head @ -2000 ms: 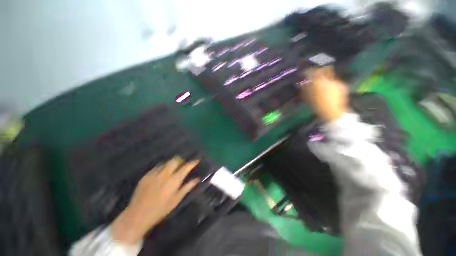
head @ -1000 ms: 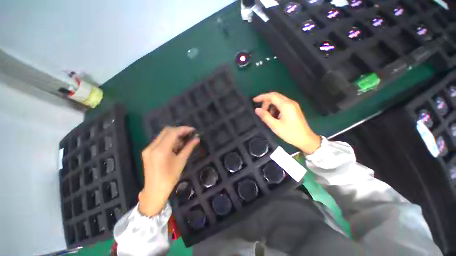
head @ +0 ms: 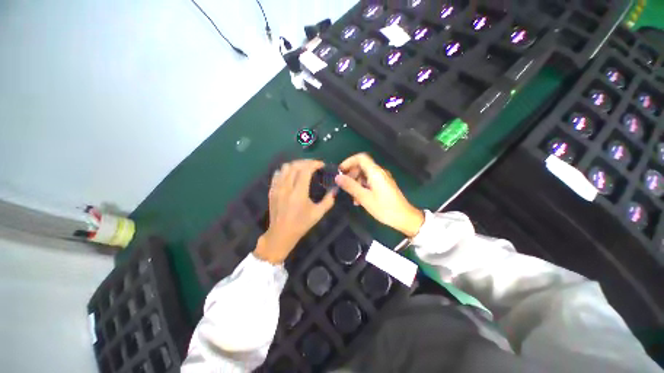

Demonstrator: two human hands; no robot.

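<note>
My left hand (head: pixel 295 204) and my right hand (head: pixel 370 191) meet over the far part of the black foam tray (head: pixel 331 299) in front of me. Both hold one dark smartwatch unit (head: pixel 327 177) between them, the right fingertips at its right edge. Its screen looks dark. The near pockets of the tray hold several dark round watch units (head: pixel 347 315). Some far pockets are hidden under my hands. A white paper label (head: pixel 392 263) lies on the tray's right edge.
A far tray (head: pixel 408 146) holds lit watches and a green tag (head: pixel 452 133). Another tray of lit watches (head: pixel 598 180) is at right, one more tray (head: pixel 138 320) at left. A lone lit disc (head: pixel 306 136) and a yellow-labelled container (head: pixel 114 230) stand beyond.
My hands were apart over the tray and are now together on one watch unit. The view has shifted, showing more of the right tray and the wall cables.
</note>
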